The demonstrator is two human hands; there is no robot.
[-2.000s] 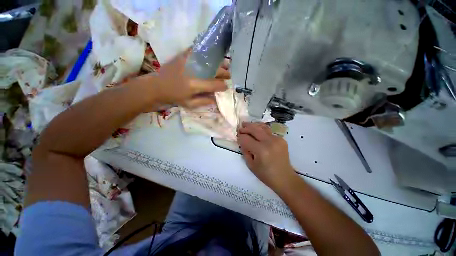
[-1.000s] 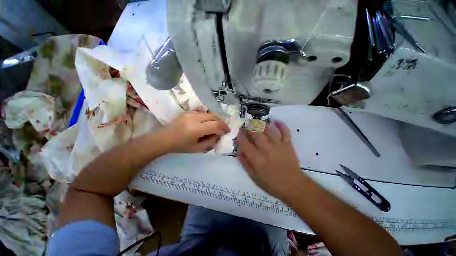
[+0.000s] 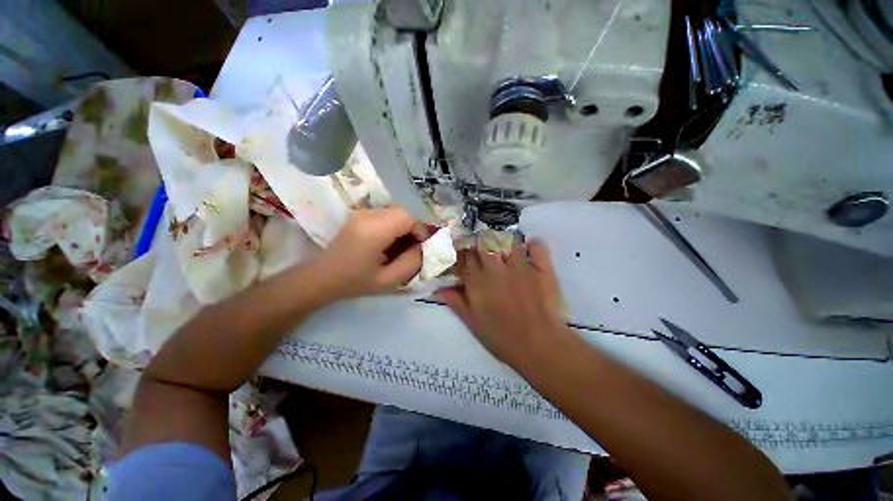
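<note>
The cream-white floral cloth (image 3: 220, 245) lies bunched left of the sewing machine (image 3: 578, 117). My left hand (image 3: 377, 252) pinches a folded edge of the cloth just left of the presser foot. My right hand (image 3: 509, 294) lies palm down, its fingertips beside the small yellowish block (image 3: 499, 242) at the presser foot. Its thumb is at the cloth edge near my left fingers. Whether it grips the cloth cannot be told. The needle tip is hidden.
Black thread snips (image 3: 709, 364) lie right of my right hand. A thin grey metal strip (image 3: 690, 252) lies behind them. A grey rounded lamp (image 3: 323, 129) hangs left of the head. Similar cloth (image 3: 49, 421) is heaped at lower left. Metal pins (image 3: 709, 59) sit on the machine.
My left hand has come down from beside the lamp to the presser foot and now holds up a folded cloth edge. My right hand has flattened beside the foot. The view has shifted.
</note>
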